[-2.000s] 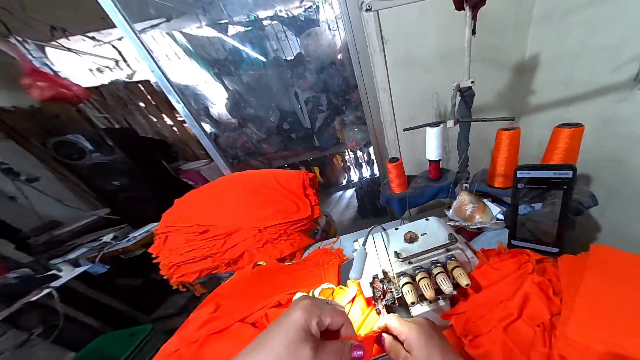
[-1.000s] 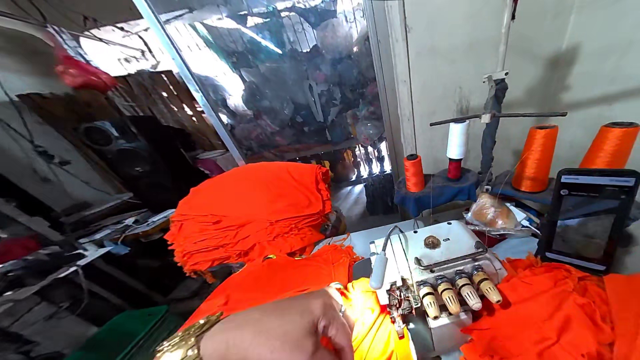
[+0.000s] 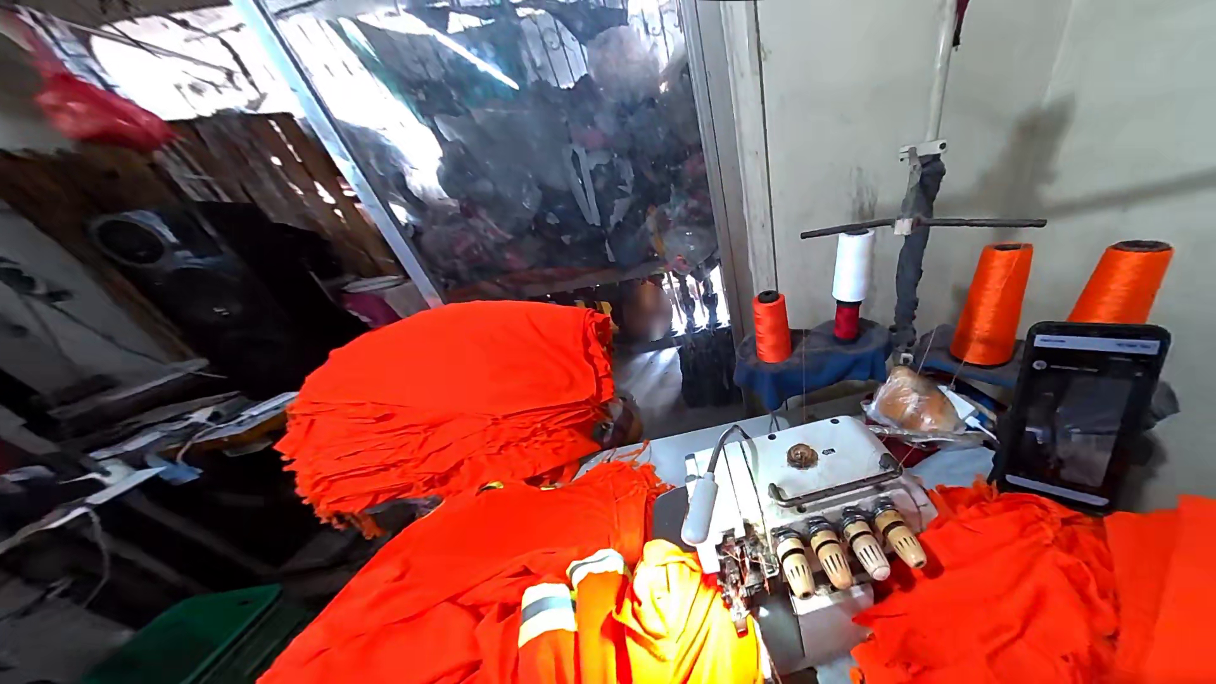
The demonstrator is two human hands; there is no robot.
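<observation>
Neither of my hands shows in the head view. An overlock sewing machine [image 3: 807, 475] stands right of centre, with several beige tension dials on its front and a small gooseneck lamp [image 3: 700, 508] at its left side. Orange fabric [image 3: 456, 579] lies left of the needle area. Beside the needle area, a brightly lit yellow-orange piece [image 3: 679, 608] touches the machine's left edge. Orange cloth with silvery reflective strips [image 3: 548, 608] lies against that piece. Behind the loose fabric rises a thick stack of folded orange cloth [image 3: 456, 380]. More orange fabric [image 3: 1016, 579] sits right of the machine.
Orange thread cones [image 3: 993, 304], a small orange spool [image 3: 771, 328] and a white thread cone [image 3: 852, 268] stand behind the machine. A smartphone [image 3: 1078, 408] leans upright at the right, near a plastic-wrapped item [image 3: 914, 401]. A green bin [image 3: 190, 636] is low at the left.
Both hands were at the fabric by the needle area two seconds ago. One second ago a hand with a gold bracelet lay across the fabric; both are now out of view.
</observation>
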